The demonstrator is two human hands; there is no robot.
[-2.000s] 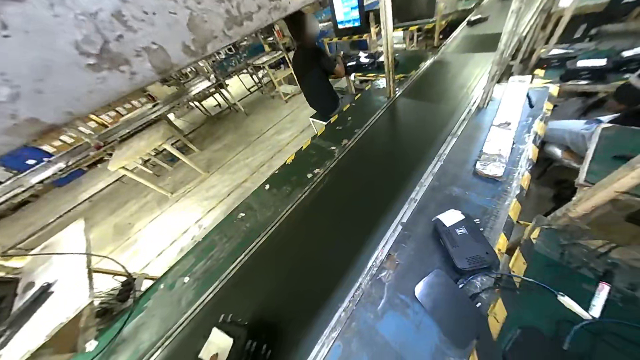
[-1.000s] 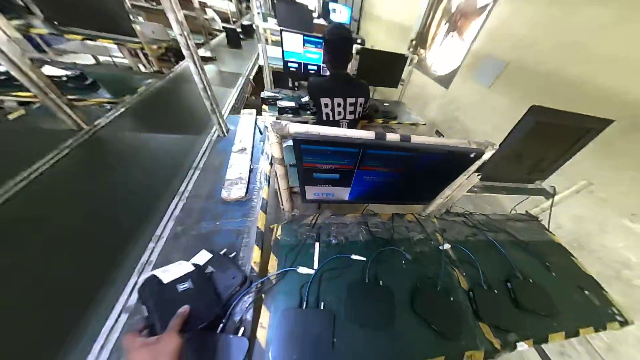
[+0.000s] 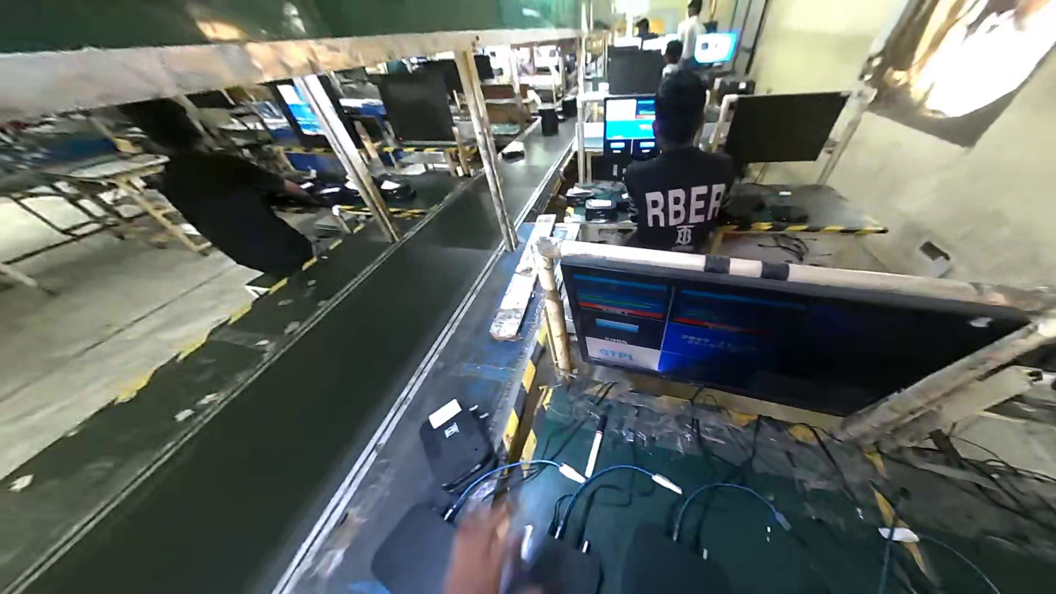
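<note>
One hand, apparently my left hand [image 3: 480, 551], is blurred at the bottom edge, between a dark flat box [image 3: 412, 549] on the blue ledge and another black set-top box [image 3: 565, 569] on the green bench. Whether it grips anything cannot be told. Just above it, a black set-top box [image 3: 455, 445] with a white label lies on the ledge. Blue cables with white connectors [image 3: 571, 473] run to the boxes. Further right on the bench is one more dark box [image 3: 668, 565]. A marker pen [image 3: 594, 450] lies behind the cables. My right hand is not seen.
A dark conveyor belt [image 3: 330, 396] runs along the left. A monitor [image 3: 742, 338] in a worn pipe frame stands behind the bench. A long wrapped strip [image 3: 516, 301] lies on the ledge. One person [image 3: 681, 181] sits ahead; another [image 3: 235, 194] is across the belt.
My hand was on the labelled black boxes at the ledge one second ago; now it is to their right, at the bench edge. One labelled box remains visible there. The view has shifted.
</note>
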